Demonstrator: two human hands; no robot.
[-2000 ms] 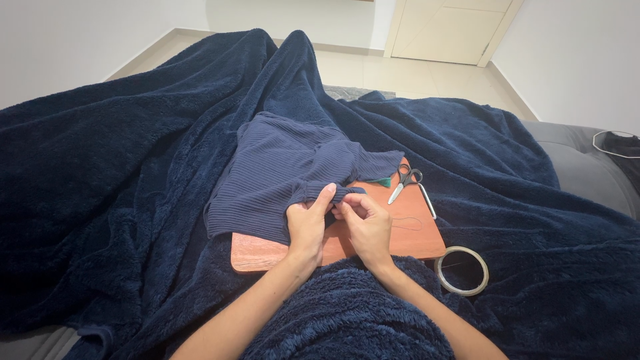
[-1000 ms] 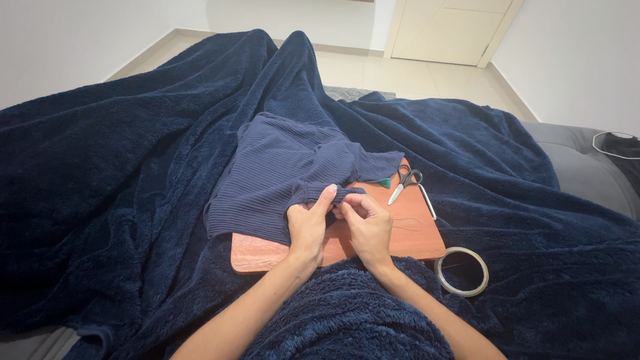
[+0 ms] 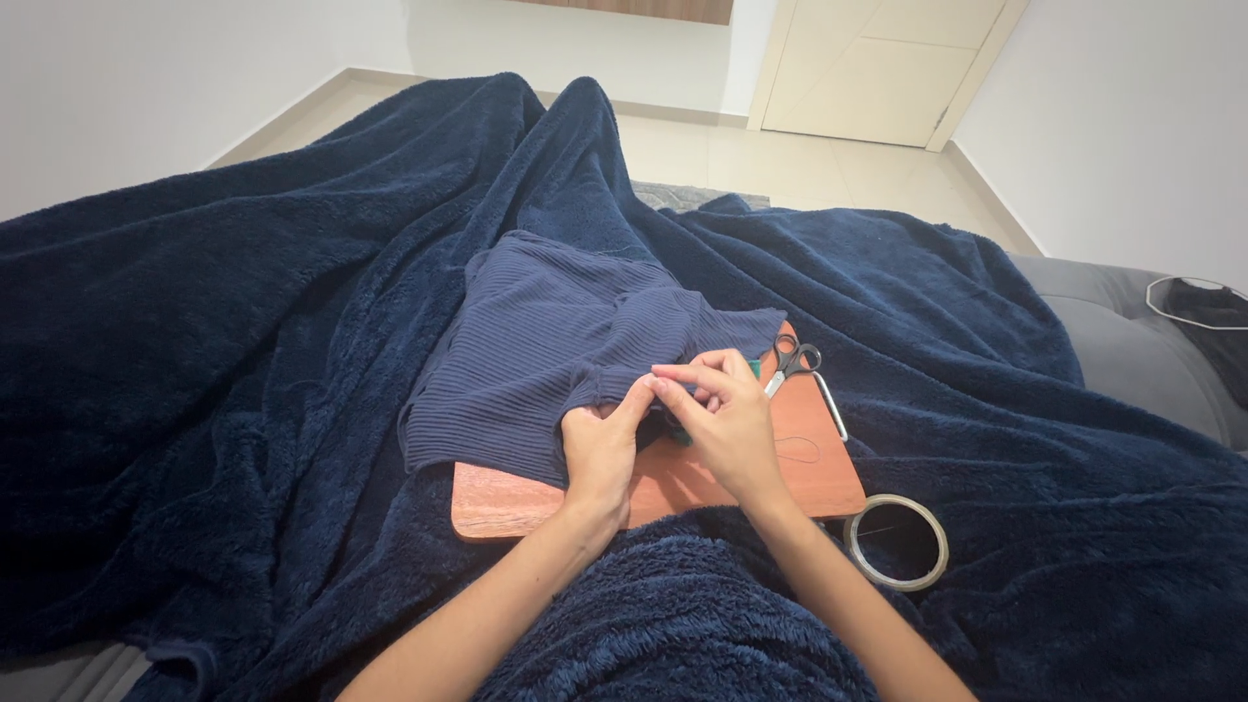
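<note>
A ribbed dark blue knit garment [image 3: 526, 351] lies spread over a reddish wooden board [image 3: 673, 487]. My left hand [image 3: 603, 444] pinches an edge of the garment near the middle of the board. Against its fingertips are the thumb and forefinger of my right hand [image 3: 726, 414], pressed together; whatever small thing they may pinch is too small to tell. Black-handled scissors [image 3: 795, 359] rest at the board's upper right, blades pointing down-left. A thin dark thread [image 3: 801, 448] loops on the board right of my right hand. Something green shows partly beneath the garment.
A navy plush blanket [image 3: 244, 341] covers my lap and raised knees. A roll of tape [image 3: 941, 551] lies on it by the board's lower right corner. A white metal bar [image 3: 832, 408] runs along the board's right edge. Grey upholstery [image 3: 1063, 302] with a dark item shows at right.
My right hand has moved up off the garment's edge and turned, its fingertips now meeting at my left thumb. The garment edge between the hands has shifted.
</note>
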